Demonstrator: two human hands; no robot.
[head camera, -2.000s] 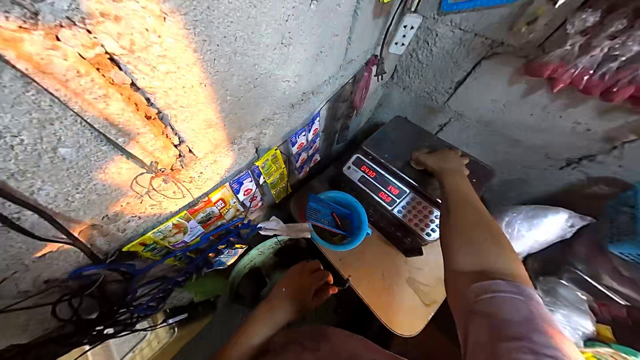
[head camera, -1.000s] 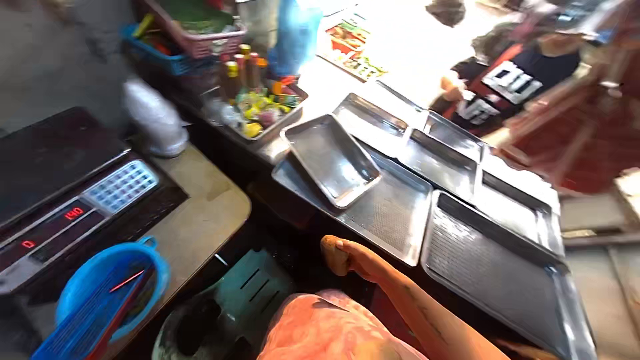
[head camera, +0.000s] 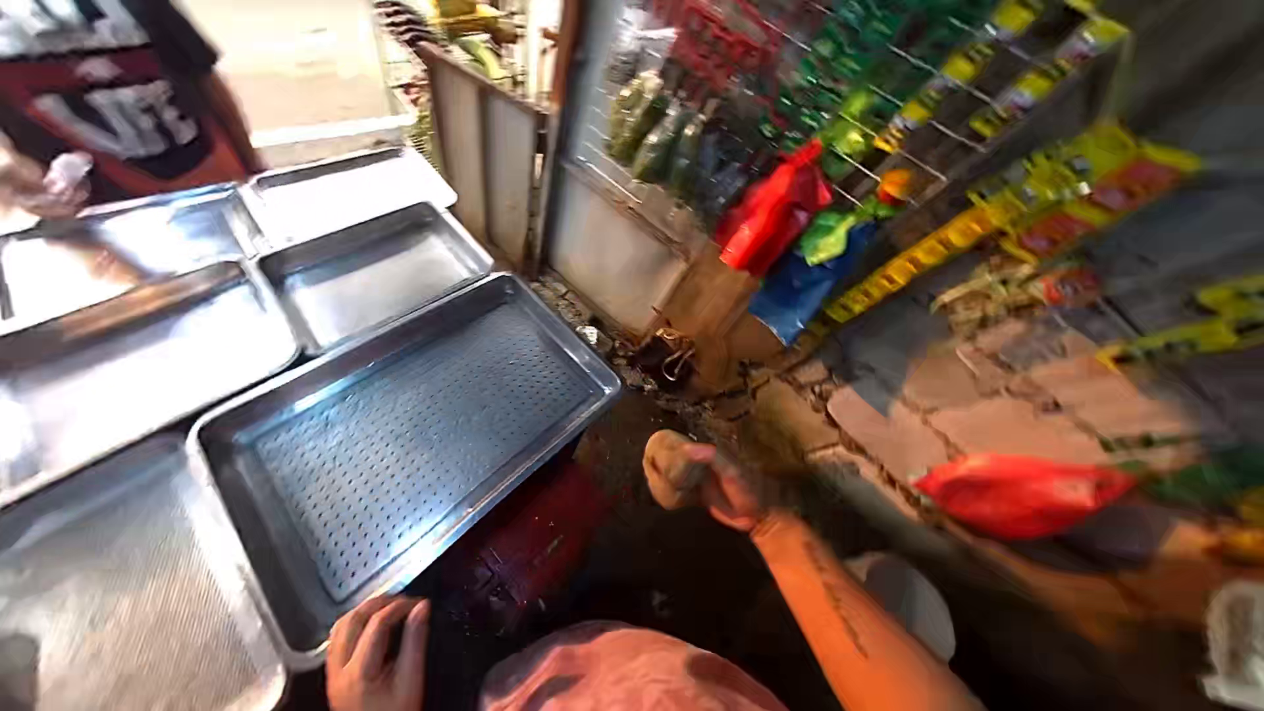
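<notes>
My left hand (head camera: 377, 652) rests with bent fingers at the near corner of a perforated metal tray (head camera: 415, 405). My right hand (head camera: 699, 479) is raised to the right of that tray over the dark floor, its fingers curled; whether something small is inside it cannot be told. More metal trays lie beside the perforated one: a ribbed tray (head camera: 109, 583) at the lower left, a shallow tray (head camera: 375, 267) behind, and others farther left.
A person in a printed shirt (head camera: 128, 109) stands across the trays. Hanging packets (head camera: 918, 257) and a red plastic bag (head camera: 775, 212) cover a wire rack at the right. Another red bag (head camera: 1027, 494) lies by the cracked wall. A white bucket (head camera: 904, 602) stands low right.
The view has swung far right, from the scale and blue basket to the trays and hanging packets. My right hand, on the scale two seconds ago, is now off it; my left hand is at a tray.
</notes>
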